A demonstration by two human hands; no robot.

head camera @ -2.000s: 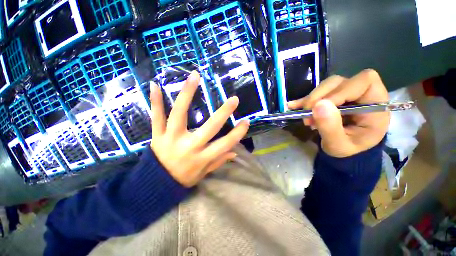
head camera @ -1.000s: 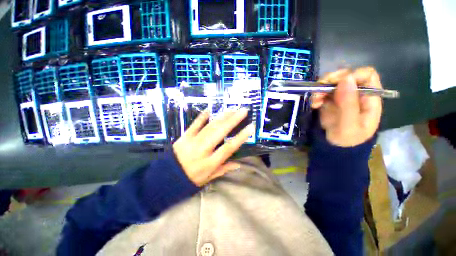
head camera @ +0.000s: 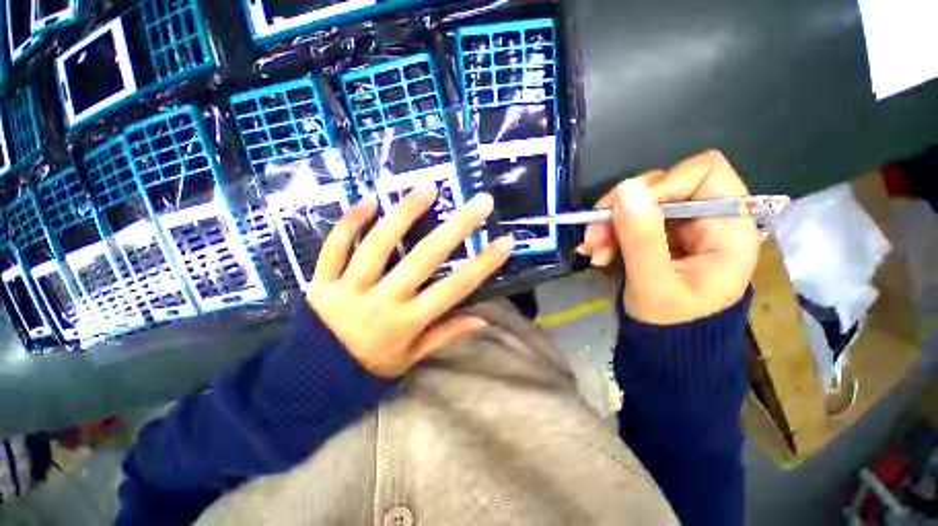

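My right hand (head camera: 684, 241) holds silver tweezers (head camera: 679, 211) near level, tip pointing left over the lower part of the rightmost blue-and-white housing (head camera: 556, 134). My left hand (head camera: 396, 283) lies palm down with fingers spread on a clear glossy sheet (head camera: 195, 252) over the lower housings. The sheet shows rows of small marks. Several housings with blue grids and white frames sit in a shiny black tray (head camera: 576, 92). Whether the tweezers hold a tiny piece is too small to tell. Parts of the housings are hidden under my left fingers.
The tray lies on a dark green surface (head camera: 710, 92). A white paper sheet (head camera: 905, 46) is at the upper right. Below right stands an open cardboard box (head camera: 777, 360) with crumpled clear-white plastic (head camera: 833, 252) in it. A yellow floor line shows below the bench.
The tray appears shifted left and tilted in view. Compared with one second ago, the tweezer tip is lower on the rightmost housing, closer to my left fingers, which are spread wider.
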